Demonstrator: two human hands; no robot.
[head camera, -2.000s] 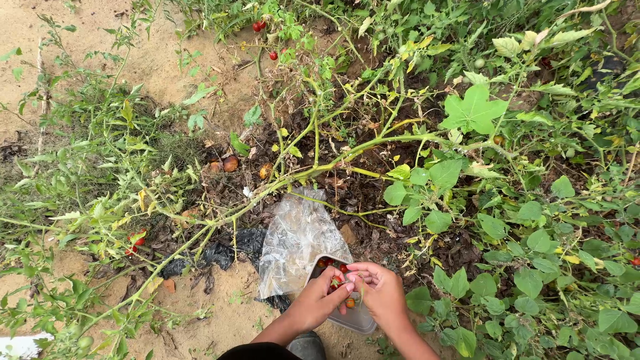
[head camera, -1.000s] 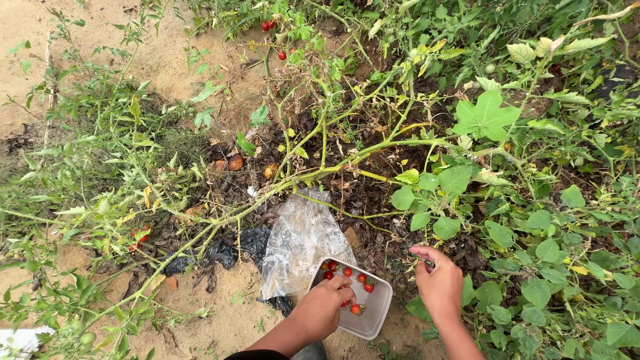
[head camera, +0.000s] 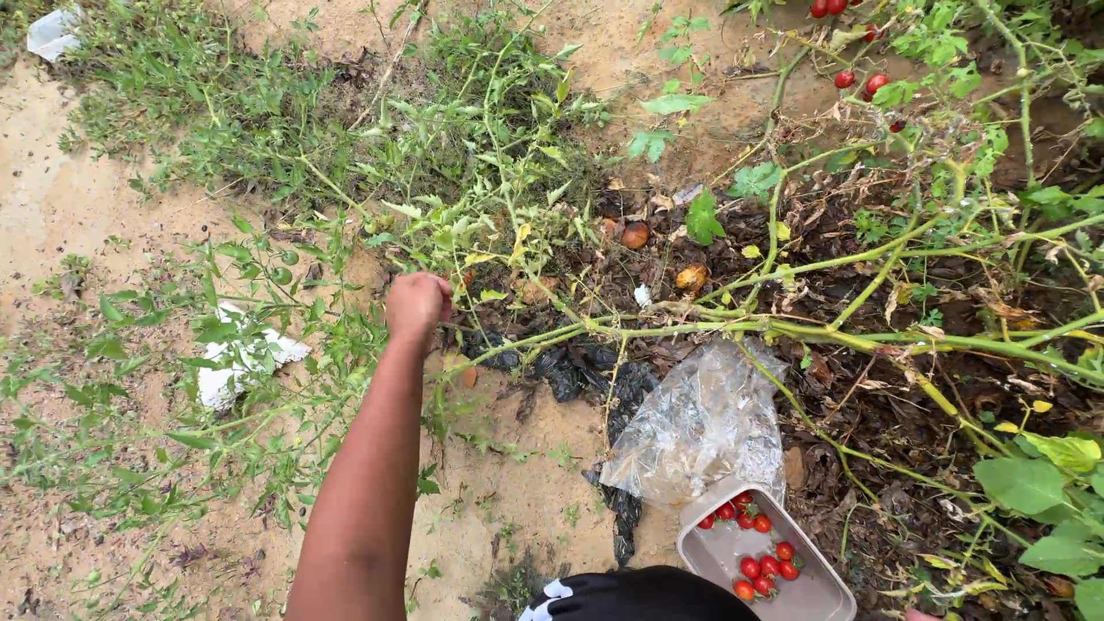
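My left hand (head camera: 417, 306) reaches in from the bottom, fingers curled among tomato stems at left centre; whether something is in its grasp is hidden. Beside its fingers shows a small bit of orange-red. Of my right hand (head camera: 923, 615), only a sliver shows at the bottom edge, right of the tub. The pale plastic tub (head camera: 824, 565) stands on the ground at lower right, with several red cherry tomatoes (head camera: 769, 565) in it. A clear plastic bag (head camera: 703, 423) lies against its upper side. More red cherry tomatoes (head camera: 875, 84) hang on the plant at upper right.
A thick tomato stem (head camera: 776, 328) crosses above the bag. Crumpled black plastic (head camera: 625, 388) lies left of the bag. Green tomatoes (head camera: 281, 275) hang left of my left hand, above a white scrap (head camera: 220, 384). Browned fruit (head camera: 636, 235) rests on dead leaves.
My left hand has left the tub and moved left to the plants. My right hand, earlier raised right of the tub, is now almost out of view. The view has shifted left.
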